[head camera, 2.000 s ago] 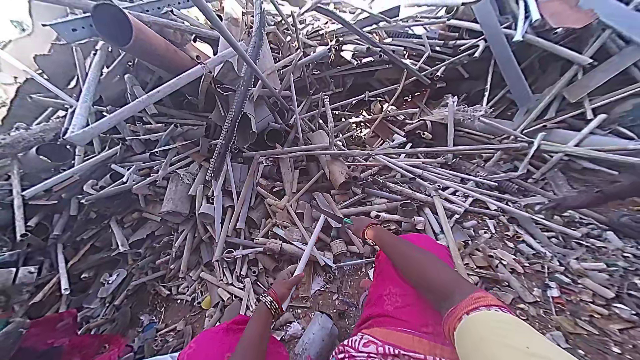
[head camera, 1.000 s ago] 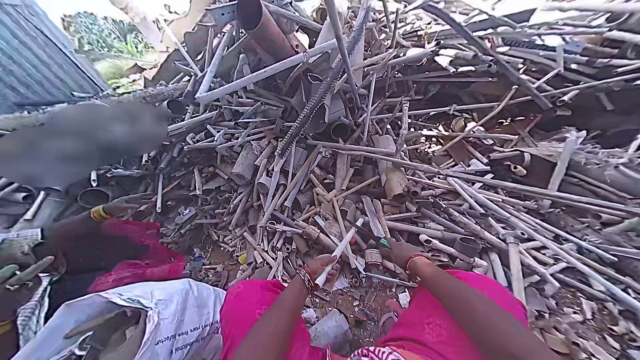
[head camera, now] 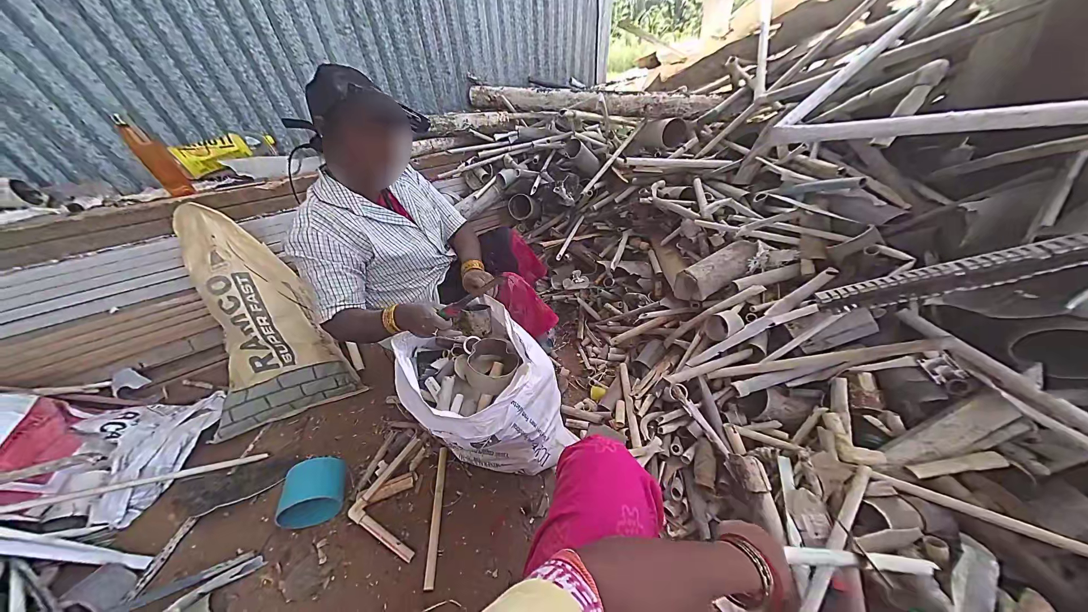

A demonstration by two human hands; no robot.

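Observation:
My left hand (head camera: 780, 571) is at the bottom edge, beyond a bangled wrist and a yellow sleeve with pink trim. It grips a white plastic pipe piece (head camera: 884, 562) that sticks out to the right over the scrap; its fingers are mostly hidden. My right hand is out of view. Just left of the pink cloth over my knee stands a white woven sack (head camera: 510, 425) filled with cut pipe pieces and rings. A seated co-worker holds a green-handled blade (head camera: 459, 304) above its opening.
The pipe scrap heap (head camera: 722, 272) spreads across the right. A beige cement sack (head camera: 255, 314) leans by stacked long boards or pipes (head camera: 102, 314) at left. A blue pipe ring (head camera: 311, 493) and loose pipes lie on the soil. A corrugated metal wall (head camera: 255, 68) rises behind.
The view has swung far left, bringing the co-worker and full sack into sight. My right hand, earlier beside the white pipe with a green-handled tool, has left the view.

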